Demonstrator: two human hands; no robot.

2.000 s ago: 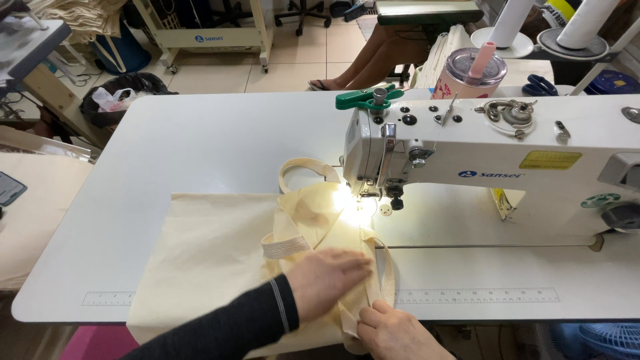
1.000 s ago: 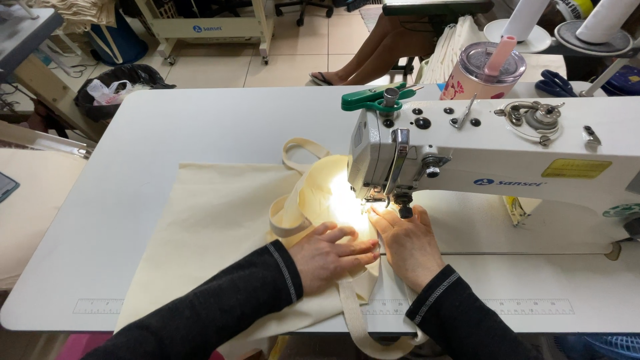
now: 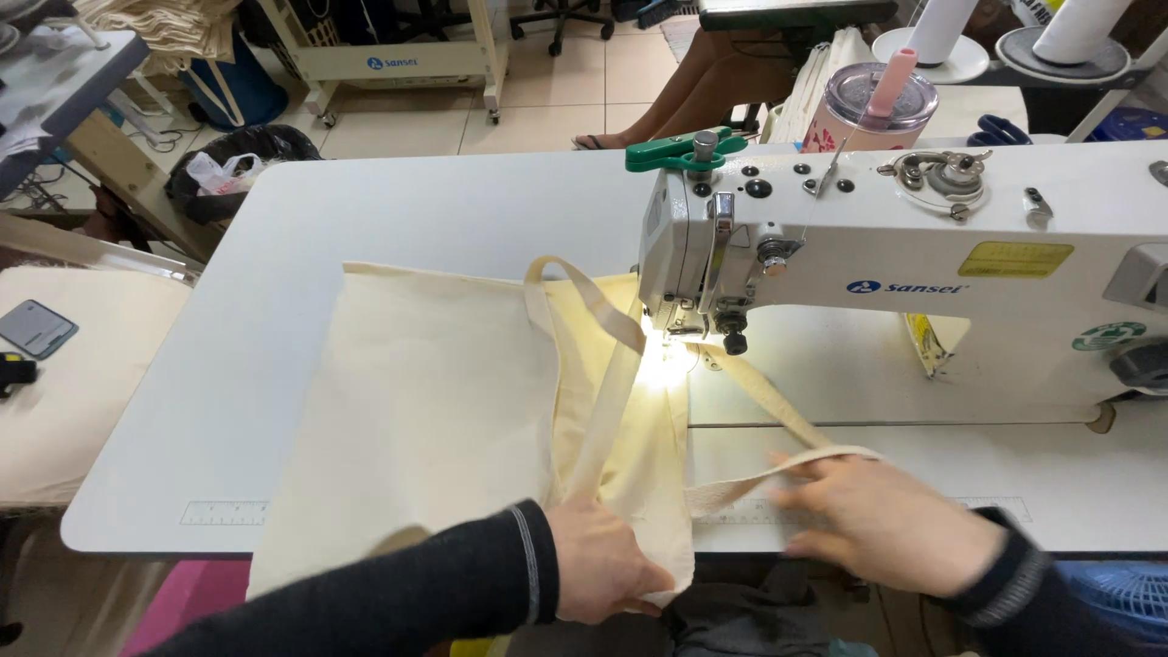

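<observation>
Cream fabric (image 3: 429,392), a bag with strap handles, lies flat left of the sewing machine (image 3: 867,228), its right part under the lit needle area. My left hand (image 3: 607,561) grips the fabric's lower right corner at the table's front edge. One strap (image 3: 589,297) loops over the fabric beside the machine head. To the right, my right hand (image 3: 876,511), somewhat blurred, touches another strap (image 3: 757,479), which runs up toward the needle area; whether its fingers close on it cannot be told. The presser foot is hidden in glare.
Green thread snips (image 3: 684,152) rest on the machine head. Behind it stand a pink tumbler (image 3: 871,105) and thread cones (image 3: 1081,32). A phone (image 3: 38,328) lies on a cloth-covered surface at left, near a lined bin (image 3: 228,173). A seated person's legs (image 3: 703,87) show beyond the table.
My right hand has moved from beside the needle to the right, at a strap. My left hand has come down toward the front edge. The fabric near the needle lies more spread out.
</observation>
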